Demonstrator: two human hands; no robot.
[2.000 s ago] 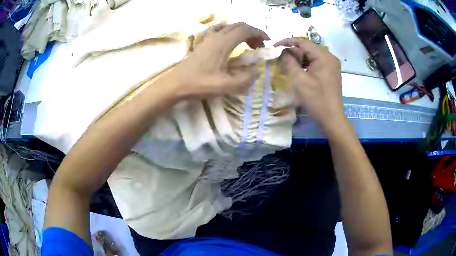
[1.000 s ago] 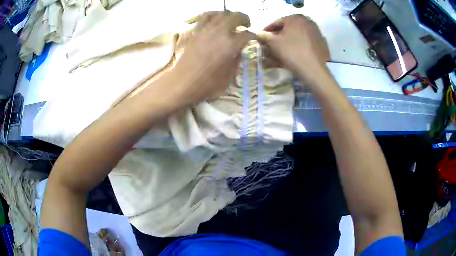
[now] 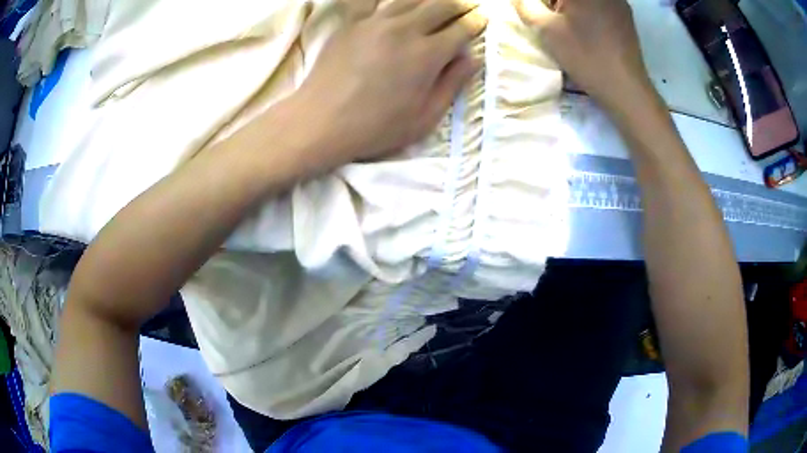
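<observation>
A cream garment piece [image 3: 345,212] lies over the machine table and hangs over the dark-clothed lap. Two narrow pale lilac-white tapes [image 3: 469,168] run down its gathered right part, with ruffles on both sides. My left hand [image 3: 389,75] lies on the cloth left of the tapes, fingers spread, palm down. My right hand [image 3: 584,40] is at the cloth's right edge near the top of the picture, fingers bent and pinching the cloth. The top of my right hand touches the picture's edge. The needle area is not visible.
A smartphone [image 3: 741,80] lies on the table at right, with a small orange-blue item [image 3: 785,170] below it. A ruler strip [image 3: 611,190] runs along the table's front edge. Brown snack pieces [image 3: 193,411] lie on a white board at lower left. More cream cloth [image 3: 57,40] lies upper left.
My left hand has flattened onto the cloth. The gathered part and my right hand have shifted right and up in the picture. The phone also appears further right.
</observation>
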